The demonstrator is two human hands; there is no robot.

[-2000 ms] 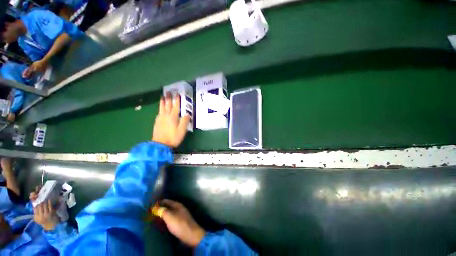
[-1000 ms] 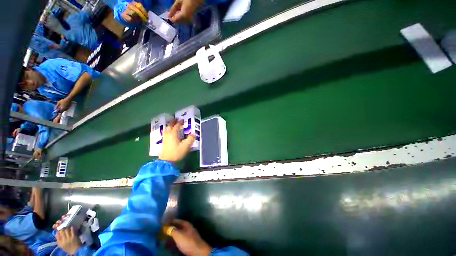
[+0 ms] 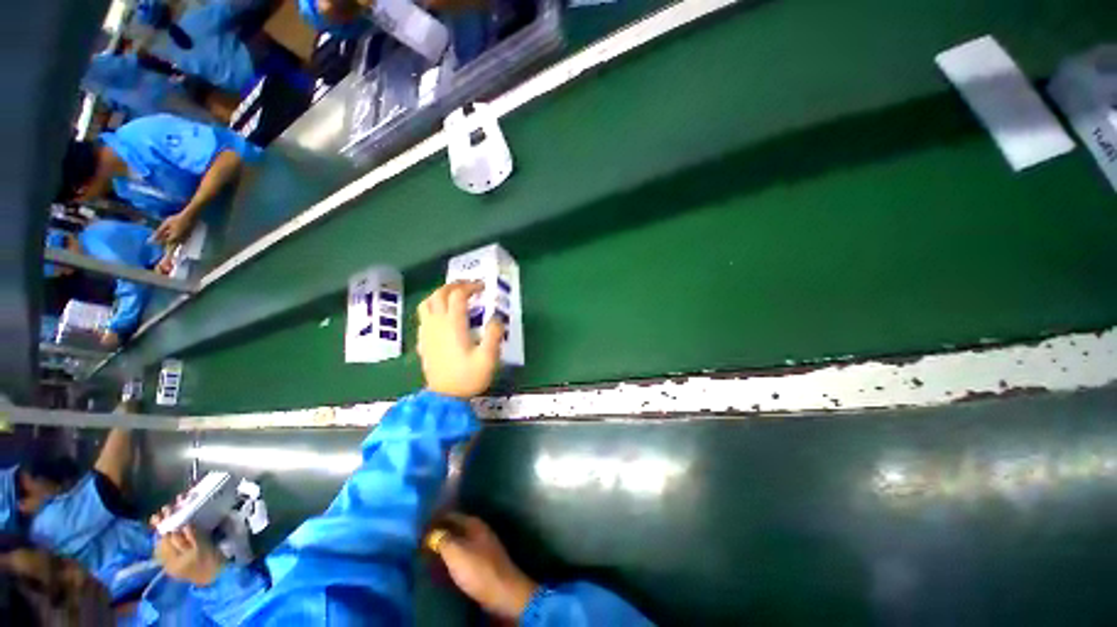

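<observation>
My left hand (image 3: 456, 345) is over a white phone box (image 3: 500, 276) on the green belt, its fingers at the left side and its thumb across the printed face. Part of this box is hidden by the hand. A second phone box (image 3: 374, 319) stands apart to its left, untouched. My right hand (image 3: 475, 566) is low over the dark bench, with a yellow cot on a finger. Its fingertips are partly hidden beside my left sleeve, so I cannot tell if it holds anything.
A white slotted part (image 3: 478, 150) lies near the belt's far rail. A flat white piece (image 3: 1004, 103) and a partly cut-off box (image 3: 1096, 108) are at upper right. A chipped white rail (image 3: 784, 390) edges the belt. Workers in blue and a clear tray (image 3: 459, 92) are beyond.
My left hand has moved from the left box to the one on its right. The left box now stands apart. The open base with a dark phone no longer shows. The view has shifted.
</observation>
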